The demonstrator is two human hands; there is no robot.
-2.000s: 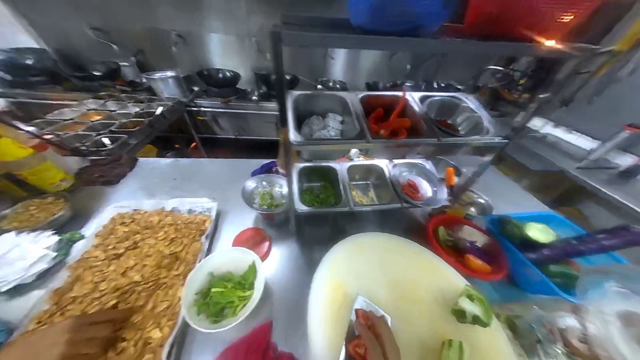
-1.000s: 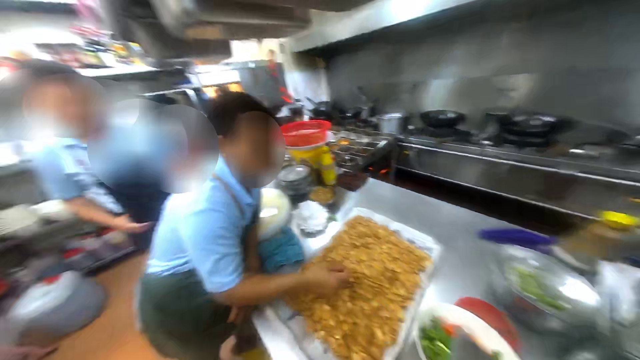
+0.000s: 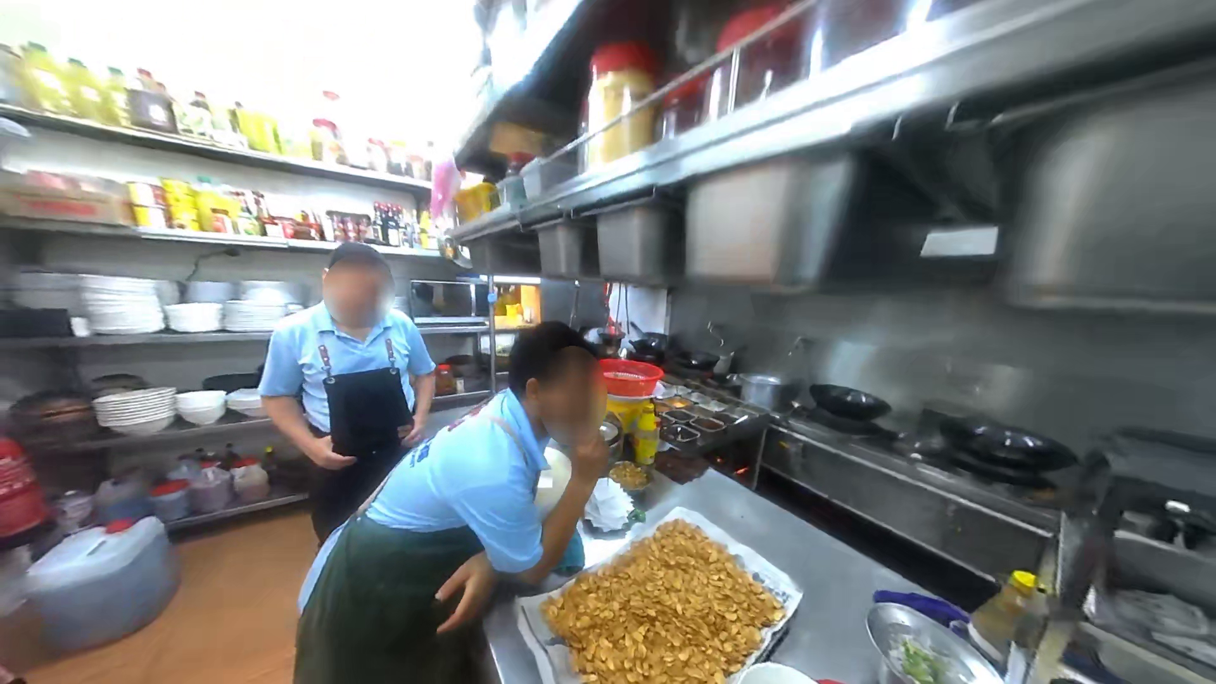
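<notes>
Neither of my hands shows in the head view now. A paper-lined tray heaped with thin golden-brown fried slices lies on the steel counter, low in the middle. At the bottom edge, right of the tray, the rim of a white bowl shows. Farther right stands a metal bowl with chopped greens in it. My cutting board and the food on it are out of view.
A co-worker in a dark green apron leans beside the tray, one hand near the face. Another person in a black apron stands behind. Woks sit along the stove at right; a steel shelf with jars hangs overhead.
The view has swung far left and up from the cutting board, where a hand touched red food. The leaning co-worker's hand has moved from the fried slices up to the face.
</notes>
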